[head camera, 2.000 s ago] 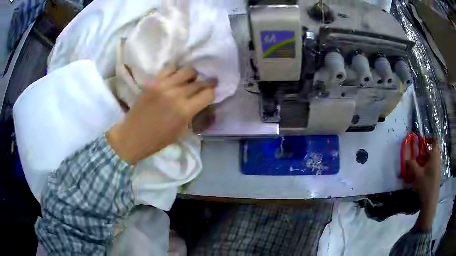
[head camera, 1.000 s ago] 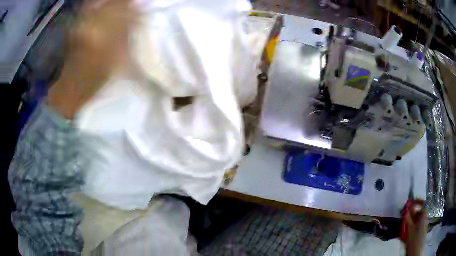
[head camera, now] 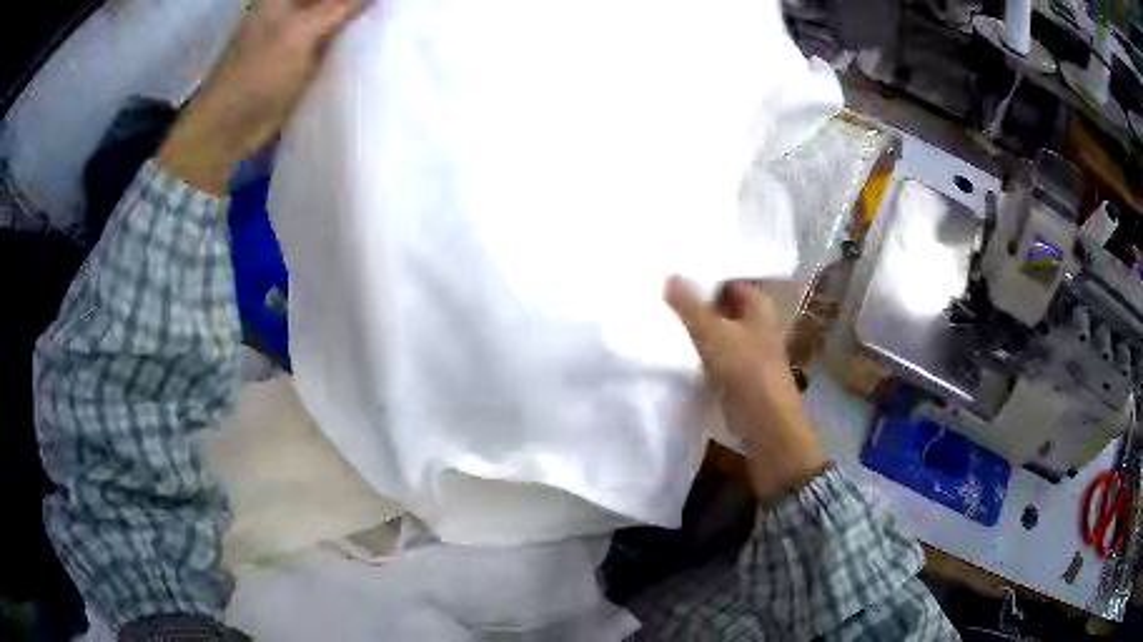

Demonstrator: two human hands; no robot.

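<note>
A large bright white fabric piece (head camera: 527,251) is spread in front of me, left of the machine, and hangs down towards my lap. My left hand (head camera: 278,63) is at its upper left edge with the fingers closed on the cloth, near the top of the picture. My right hand (head camera: 740,351) is at its right side, thumb and fingers on the cloth, slightly blurred; it seems to pinch it. A cream fabric layer (head camera: 295,464) lies below the white piece at the lower left. The far end of the white cloth is cut off by the picture's top edge.
The overlock machine (head camera: 1034,289) stands at the right, with a blue tray (head camera: 934,464) specked with lint below it. Red-handled scissors (head camera: 1106,512) lie on the table at the far right. A white thread spool (head camera: 1098,223) stands behind the machine. Blue material (head camera: 257,270) shows at the left.
The view has swung left, so the machine appears farther right. The white cloth has been lifted off the machine and spread out. My right hand has let go of the scissors and moved onto the cloth.
</note>
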